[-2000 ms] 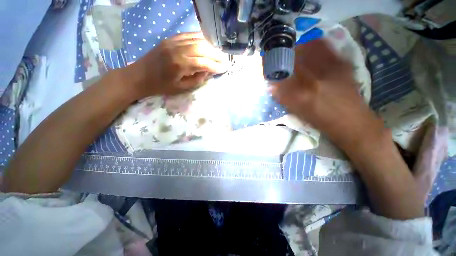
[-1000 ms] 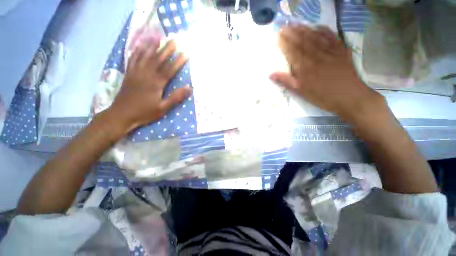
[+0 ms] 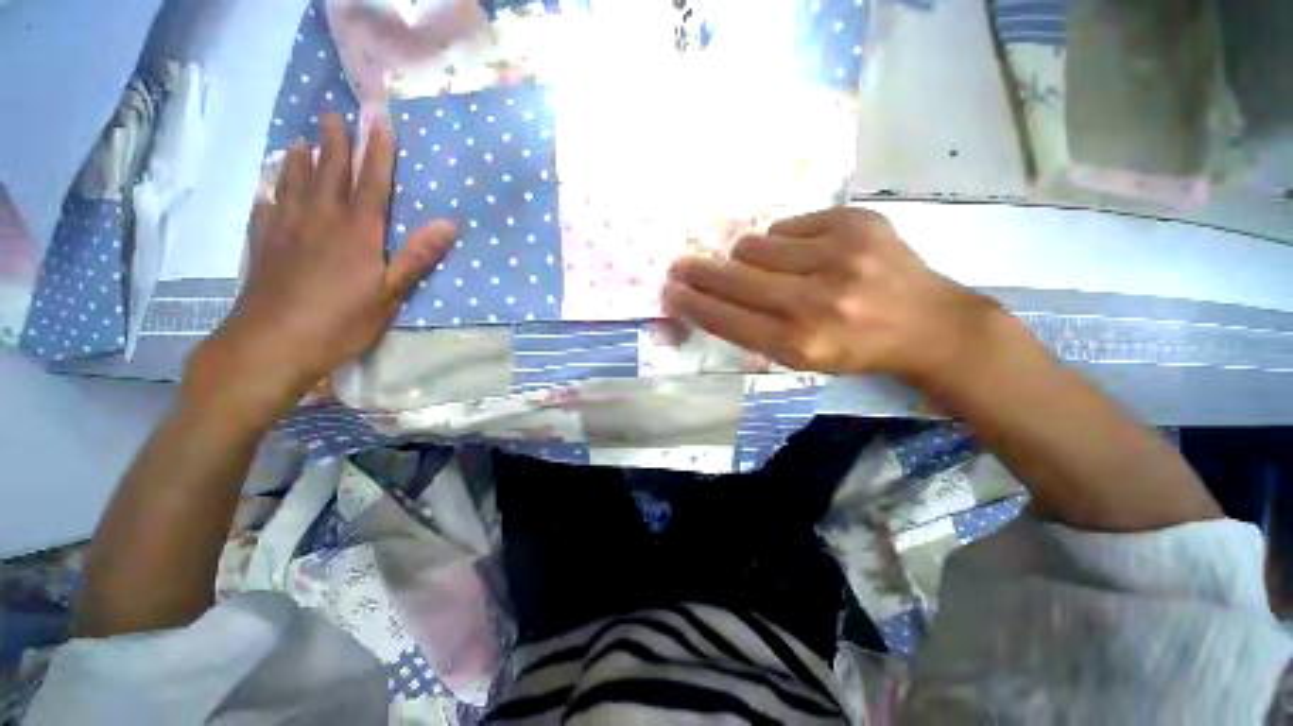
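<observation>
The patchwork-print fabric point(image 3: 475, 213) lies spread on the machine table, with polka dot, striped, beige and pink floral blocks. Its lower part hangs over the front edge. My left hand point(image 3: 319, 255) lies on its left part, palm down, fingers apart. My right hand point(image 3: 823, 291) is on its right part near the front edge, fingers bent and close together, fingertips on the cloth; whether they pinch it cannot be told. The lamp glare washes out the upper middle. The needle area point(image 3: 691, 26) shows only partly at the top edge.
The table-edge ruler point(image 3: 1106, 338) runs along the front edge on both sides. A bunched polka dot and white cloth point(image 3: 85, 277) hangs at the left. More patchwork cloth point(image 3: 1127, 85) lies at the upper right. More patchwork fabric point(image 3: 390, 567) is bunched over the lap.
The machine head has left the view except at the top edge. The fabric now lies spread flat. My right hand has moved down towards the front edge and its fingers have bent. My left hand has shifted left.
</observation>
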